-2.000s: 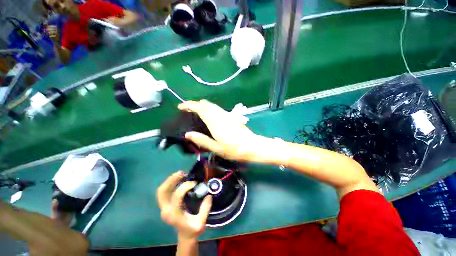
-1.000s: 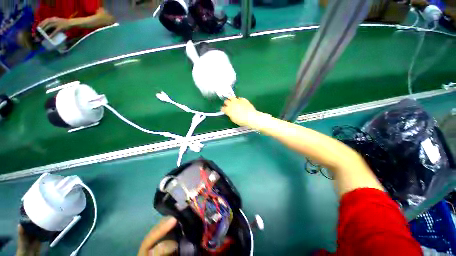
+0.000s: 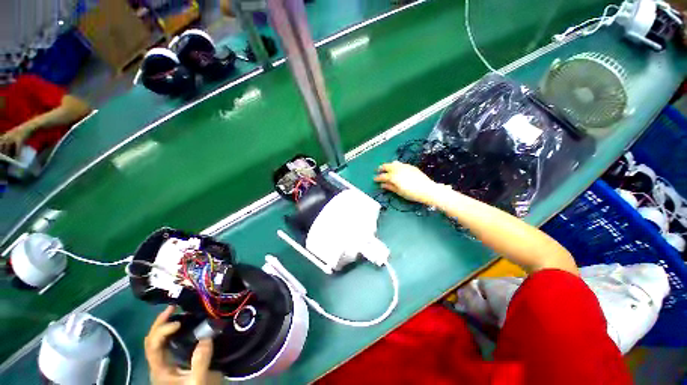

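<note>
An open camera housing (image 3: 282, 319) lies on the bench in front of me, black inside with a white outer shell. Its black camera head (image 3: 162, 271) is hinged out to the upper left, with red, blue and white wires running to the base. My left hand (image 3: 181, 353) grips the housing's lower left edge. My right hand (image 3: 403, 183) is at the left edge of a pile of thin black rings (image 3: 467, 169); whether its fingers hold a ring cannot be told. A second camera unit (image 3: 343, 229) with an open head and white cable lies between my hands.
A plastic bag (image 3: 490, 113) and a round fan (image 3: 586, 90) are at the right. A metal post (image 3: 305, 83) stands by the green belt (image 3: 226, 113). White units (image 3: 75, 350) are at lower left. A blue crate (image 3: 595, 233) is at right. A person's arm (image 3: 56, 116) shows upper left.
My right hand has left the white camera on the belt and is now at the black pile. A second camera unit now lies on the bench beside the open housing. The view has shifted right.
</note>
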